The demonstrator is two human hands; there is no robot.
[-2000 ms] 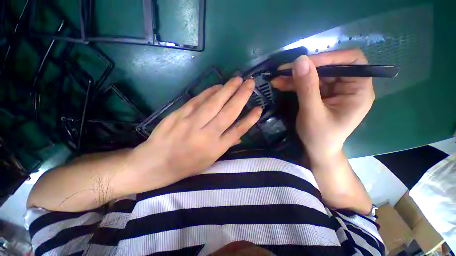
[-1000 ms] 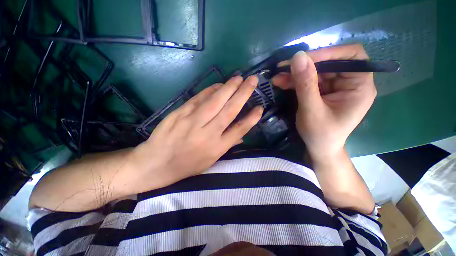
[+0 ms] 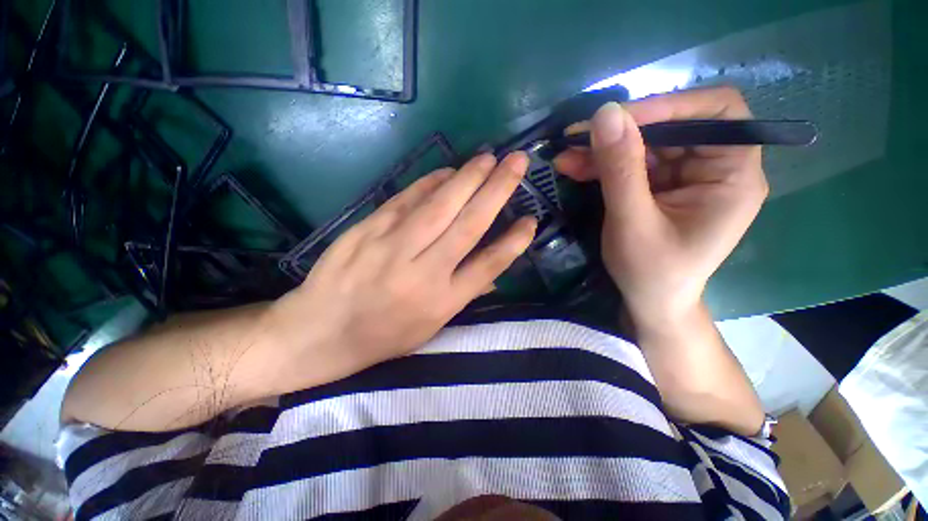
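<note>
A black plastic frame (image 3: 358, 207) lies on the green tabletop, partly under my left hand (image 3: 407, 254). My left hand is flat with its fingers close together, pressing on the frame; what lies beneath the palm is hidden. My right hand (image 3: 672, 173) holds dark tweezers (image 3: 725, 132) like a pen. Their tips are beside my left fingertips, over the frame's right part. Rows of small dark strips (image 3: 542, 185) show just right of my left fingertips. A clear sheet (image 3: 814, 112) with rows of small marks runs to the upper right under my right hand.
A pile of loose black frames (image 3: 153, 193) lies at the left. A larger black frame (image 3: 305, 87) is at the upper left. The green tabletop (image 3: 468, 51) ends close to my striped top. Cardboard boxes (image 3: 814, 458) and white plastic (image 3: 895, 397) are at the lower right.
The outer end of the tweezers has risen slightly, and my right hand has shifted a little up. My left hand and the frame have barely moved.
</note>
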